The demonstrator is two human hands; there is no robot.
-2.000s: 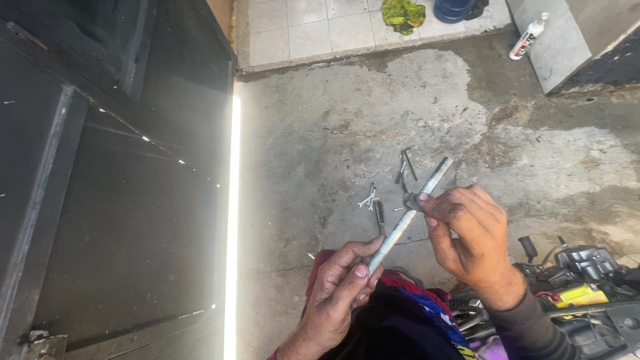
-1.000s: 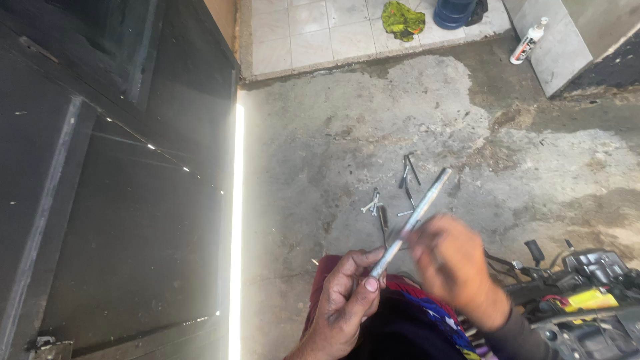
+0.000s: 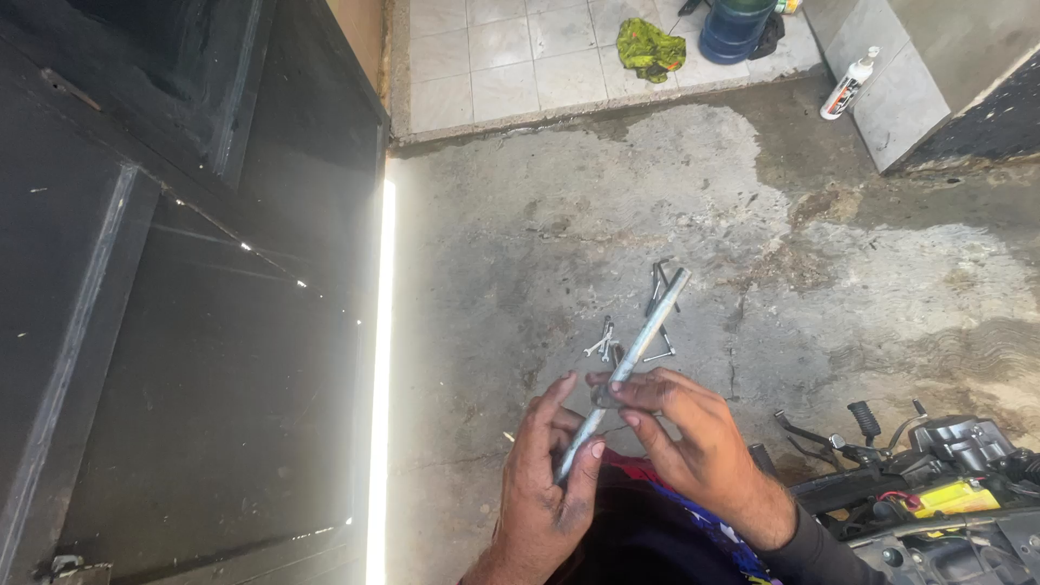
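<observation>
A grey metal tube [image 3: 650, 329] slants up to the right in front of me. My left hand [image 3: 548, 479] grips its lower end between thumb and fingers. Around its middle, the fingers of my right hand [image 3: 691, 439] press a small dark piece [image 3: 604, 396], too covered to identify, against the tube. Beyond the tube, on the concrete floor, lie several small open-end wrenches [image 3: 603, 341] and a few dark, slender tools [image 3: 654, 292], partly hidden behind it.
A dark metal door [image 3: 236, 366] stands at the left. Motorcycle parts [image 3: 959, 443] fill the lower right. Farther off are a green-yellow cloth [image 3: 650, 50], a blue water jug [image 3: 731, 32] and a white bottle [image 3: 849, 85] beside a tiled block [image 3: 902, 106].
My right hand has slid down the tube from near its upper end to the middle, closer to my left hand. My left hand still holds the lower end.
</observation>
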